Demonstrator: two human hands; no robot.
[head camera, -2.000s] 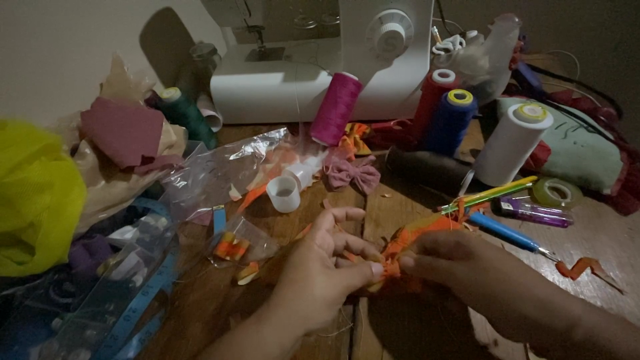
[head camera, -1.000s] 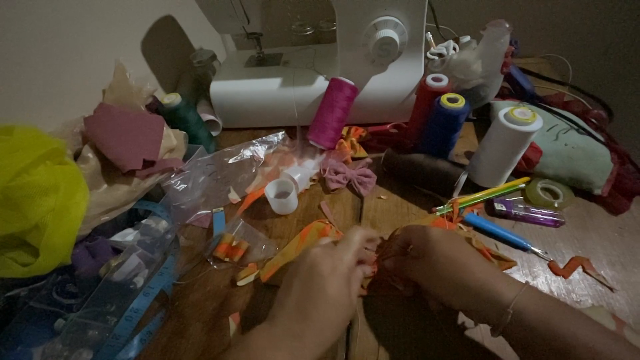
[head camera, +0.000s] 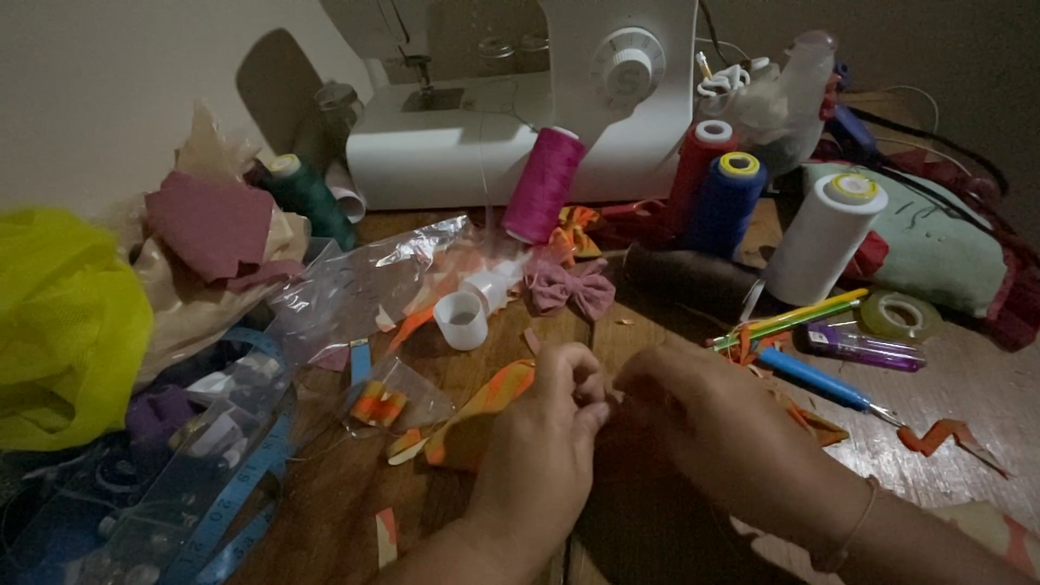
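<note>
Orange and yellow patterned fabric (head camera: 485, 413) lies spread on the wooden table, its left part showing beside my left hand (head camera: 546, 455). The fingers of that hand are curled with their tips close together. My right hand (head camera: 715, 422), a thin band on its wrist, meets it, fingertips bent down and nearly touching the left ones. What is pinched between the fingertips is too small and dark to tell. The fabric's middle is hidden by the hands. Behind them lies a pink fabric bow (head camera: 571, 288), with an orange patterned bow (head camera: 575, 233) farther back.
A white sewing machine (head camera: 455, 162) stands at the back, with a magenta thread spool (head camera: 544, 185) leaning before it. Right are a white spool (head camera: 822, 244), a blue-handled seam ripper (head camera: 815, 380) and a purple lighter (head camera: 865, 348). Left are a clear organizer box (head camera: 175, 504), tape measure (head camera: 236, 487) and yellow netting (head camera: 65, 325).
Two seconds ago the orange fabric was bunched between both hands; now it lies spread out below them. My left hand has turned from an open-fingered pose to curled fingers.
</note>
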